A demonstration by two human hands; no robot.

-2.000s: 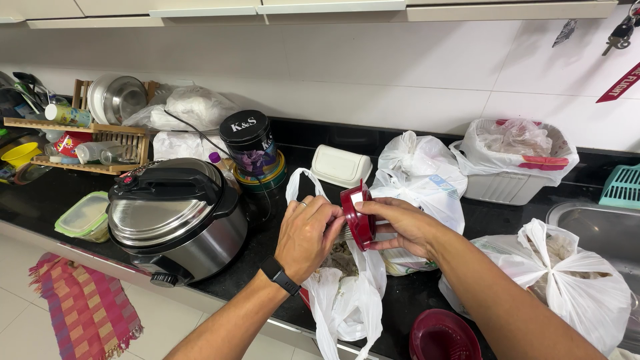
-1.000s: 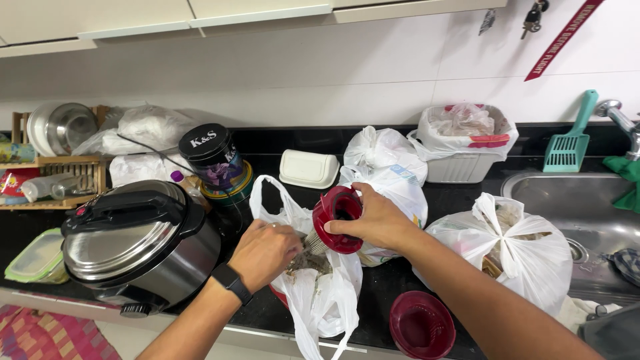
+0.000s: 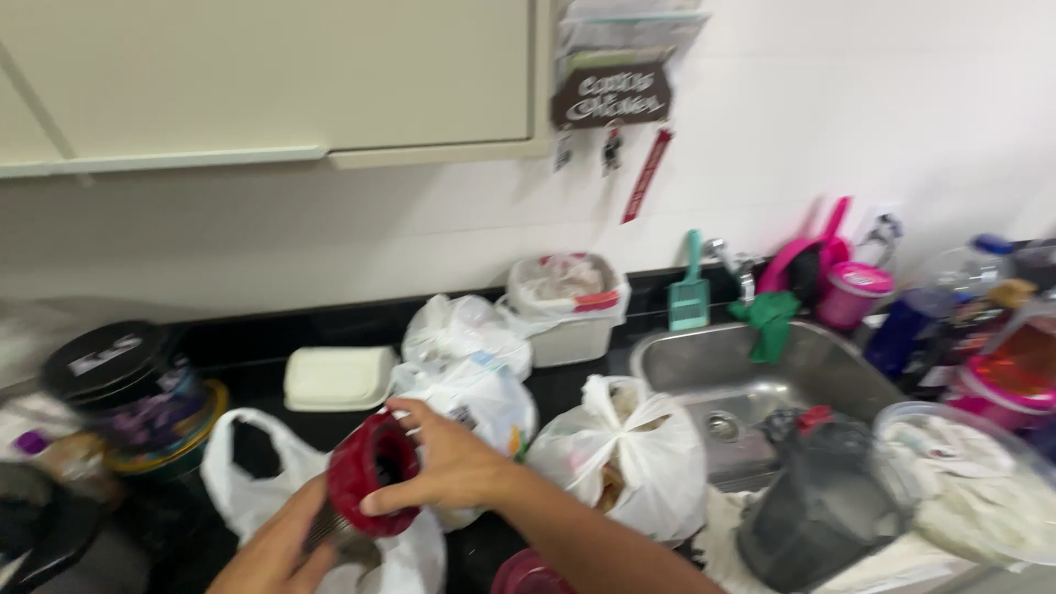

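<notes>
My right hand [image 3: 450, 462] grips a dark red plastic container [image 3: 363, 474] by its rim, tilted so its round opening faces right. Just below and to the left, my left hand [image 3: 285, 536] is at an open white plastic bag [image 3: 272, 478]. A perforated or mesh metal piece [image 3: 330, 528] shows between that hand and the red container; whether the fingers grip it is unclear. Grey, fuzzy matter [image 3: 359, 551] lies in the bag's mouth. Another dark red bowl-like piece [image 3: 532, 575] stands on the counter at the bottom edge, partly cut off.
Tied white bags [image 3: 627, 462] stand right of my hands, near a steel sink [image 3: 722, 379]. A lined bin [image 3: 569, 338], a white lidded box [image 3: 340, 379] and a black tin [image 3: 124, 388] line the back. A grey bin [image 3: 825, 503] and clear tub [image 3: 965, 487] stand at right.
The view has swung up and to the right, bringing more of the sink side in. The red container stays in my right hand, over the open bag, beside my left hand.
</notes>
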